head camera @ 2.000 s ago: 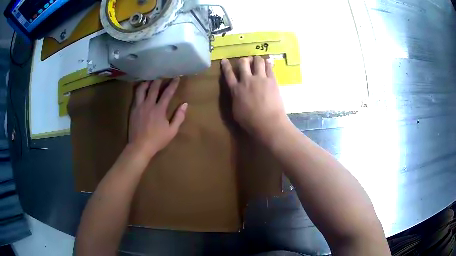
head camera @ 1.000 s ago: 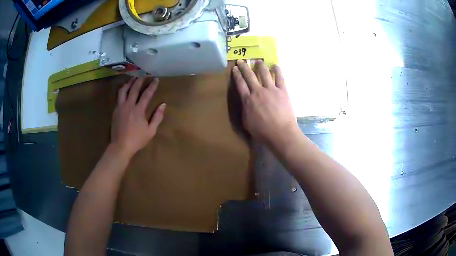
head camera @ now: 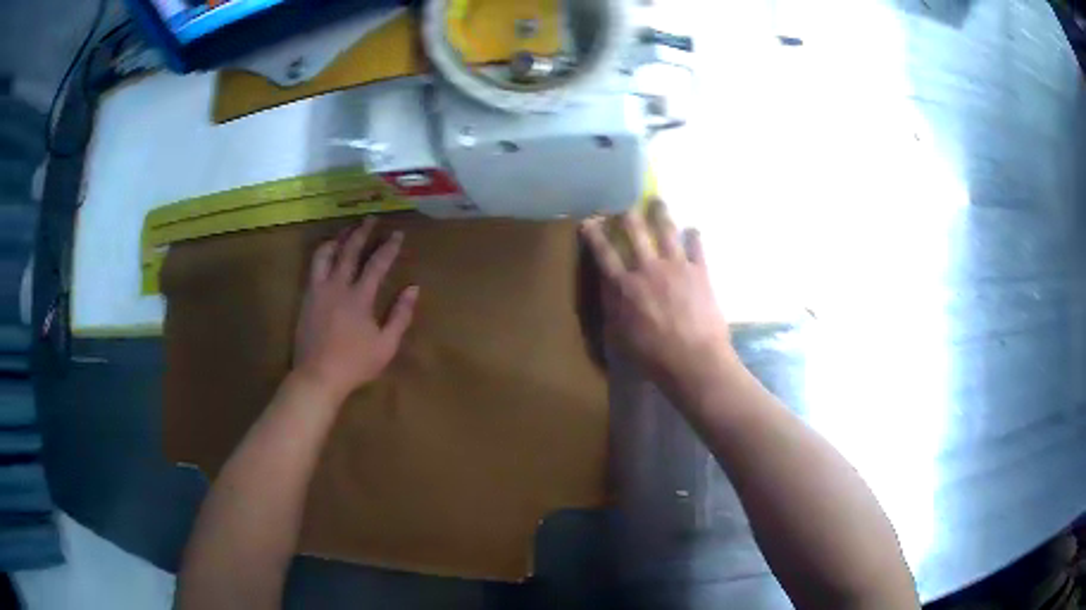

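Note:
A brown bag panel (head camera: 465,405) lies flat on the table, with square notches in its lower corners. Its top edge lies along the yellow sewing template (head camera: 262,211) and passes under the sewing machine head (head camera: 536,155), which hides the needle area. My left hand (head camera: 351,316) lies flat on the panel's left part, fingers apart, fingertips near the top edge. My right hand (head camera: 655,292) lies palm down at the panel's right edge, fingers spread, fingertips by the template's right end. No handle is visible.
A round handwheel (head camera: 447,60) sits on top of the head. A yellow-orange bar (head camera: 322,74) runs behind it. A blue-framed screen (head camera: 226,42) is at the upper left. A white inset (head camera: 119,155) lies under the template, within the grey metal table (head camera: 762,477).
The machine head now sits farther right relative to the panel and template, covering the template's numbers. More of the template shows on the left. Both hands remain on the panel.

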